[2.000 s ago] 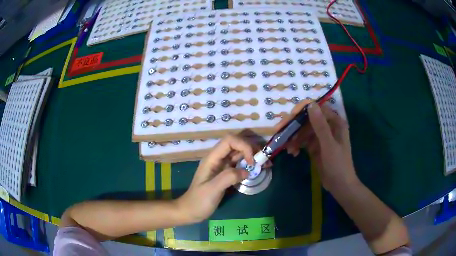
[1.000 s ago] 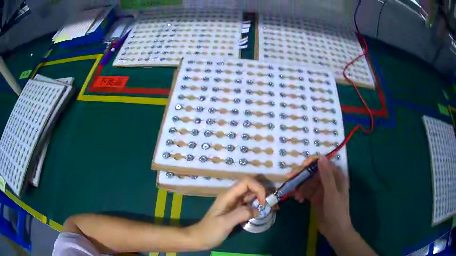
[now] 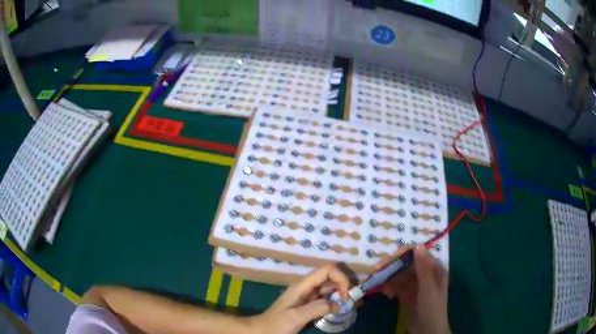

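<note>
My left hand is at the lower middle, its thumb and fingertips closed on a small silver round component over the test fixture. The stepped silver fixture is partly hidden by my fingers. My right hand holds the black and silver test probe slanted down to the left, its white tip at the component. The red probe lead runs from its rear to the upper right. The foam component tray lies just beyond, stacked on another tray, with rows of silver discs.
Two rear trays stand side by side behind the stack. More trays are at the far left and one at the right edge. A red label, coloured tape, a blue paper holder and a screen edge also show.
The view has tilted upward, so the trays and hands sit lower in the picture and the screen edge has appeared. Both hands keep their hold at the fixture, with the probe tip still at the component.
</note>
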